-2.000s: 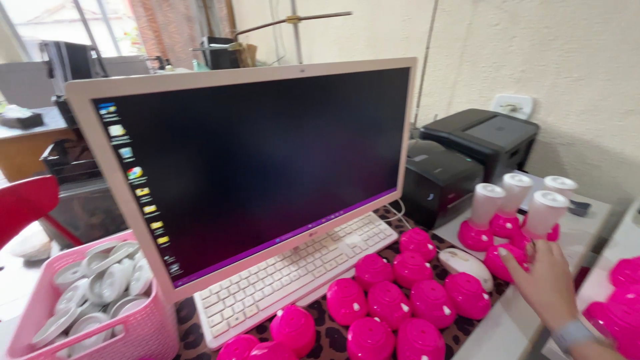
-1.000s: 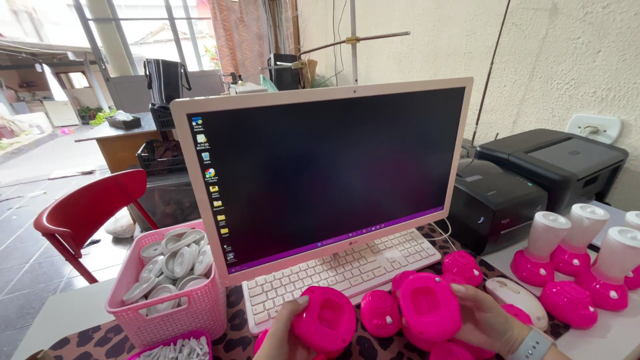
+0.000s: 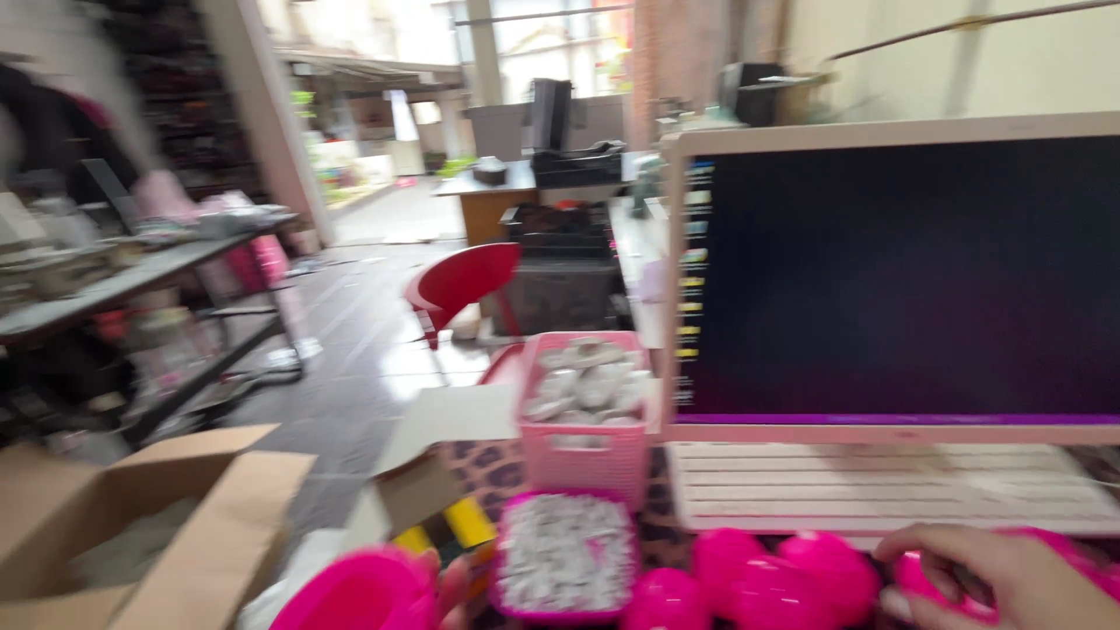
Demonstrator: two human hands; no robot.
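Observation:
My left hand (image 3: 452, 588) holds a hollow pink plastic part (image 3: 359, 595) at the bottom edge, left of centre; only some fingers show. My right hand (image 3: 1006, 577) is low at the right, its fingers curled over a glossy pink plastic piece (image 3: 914, 573); whether they grip it is unclear. Several rounded pink pieces (image 3: 779, 595) lie between my hands, in front of the white keyboard (image 3: 875, 490). Beside my left hand stands a magenta tub (image 3: 499, 560) of small white parts. Behind it is a pink plastic basket (image 3: 582, 455) of white oval parts.
A large monitor (image 3: 901, 280) stands behind the keyboard. An open cardboard box (image 3: 236, 516) is at the lower left, with a black and yellow box (image 3: 437, 507) near the tub. Beyond are a red chair (image 3: 468, 276) and a cluttered workbench (image 3: 140, 276).
The view has swung left. One second ago each hand held a pink piece before the monitor; now my left hand is left of the magenta tub, and my right hand is over the pieces by the keyboard.

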